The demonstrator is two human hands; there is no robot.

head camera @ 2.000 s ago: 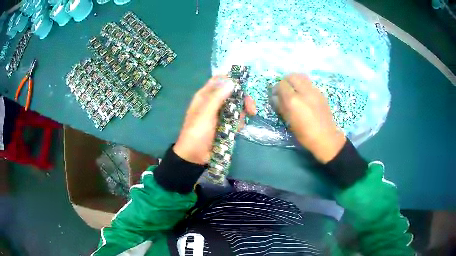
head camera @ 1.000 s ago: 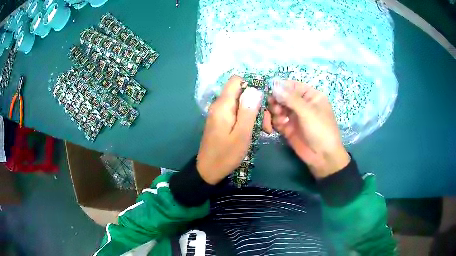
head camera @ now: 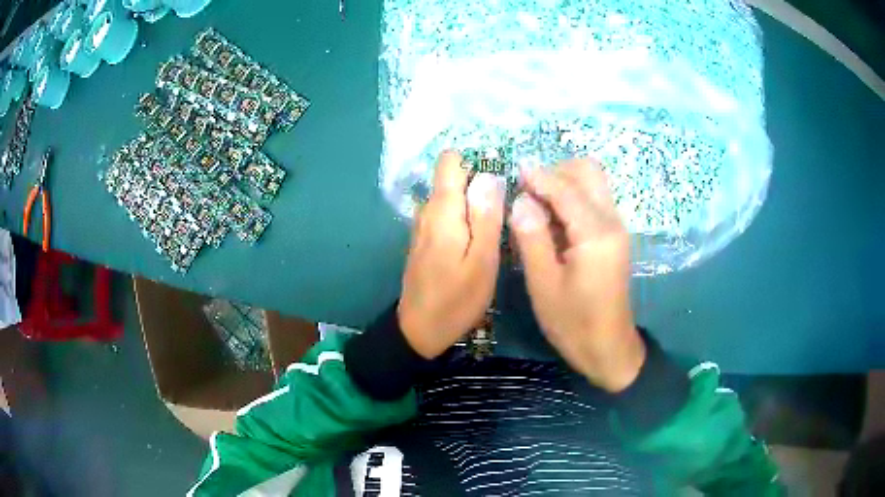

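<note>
My left hand [head camera: 451, 252], with a white covering on the thumb, is closed around a long narrow PCB strip [head camera: 482, 337]. The strip's top end shows a "188"-like mark, its lower end shows below the hands, and its middle is hidden. My right hand [head camera: 574, 262], with a white covering on a fingertip, touches the strip's right side near the top. Whether its fingers hold a small component cannot be seen. Both hands are over the near edge of a clear bag of small components [head camera: 670, 175].
A fanned pile of PCB strips [head camera: 199, 146] lies on the dark green table [head camera: 340, 243]. Light blue cups [head camera: 112, 37] and orange-handled pliers [head camera: 37, 209] are at the far left. An open cardboard box [head camera: 184, 349] and a red frame [head camera: 73, 301] are below the table's left edge.
My right hand has moved from the bag to the strip's upper end. My left hand has turned the strip more upright and moved it slightly right. The view has shifted a little.
</note>
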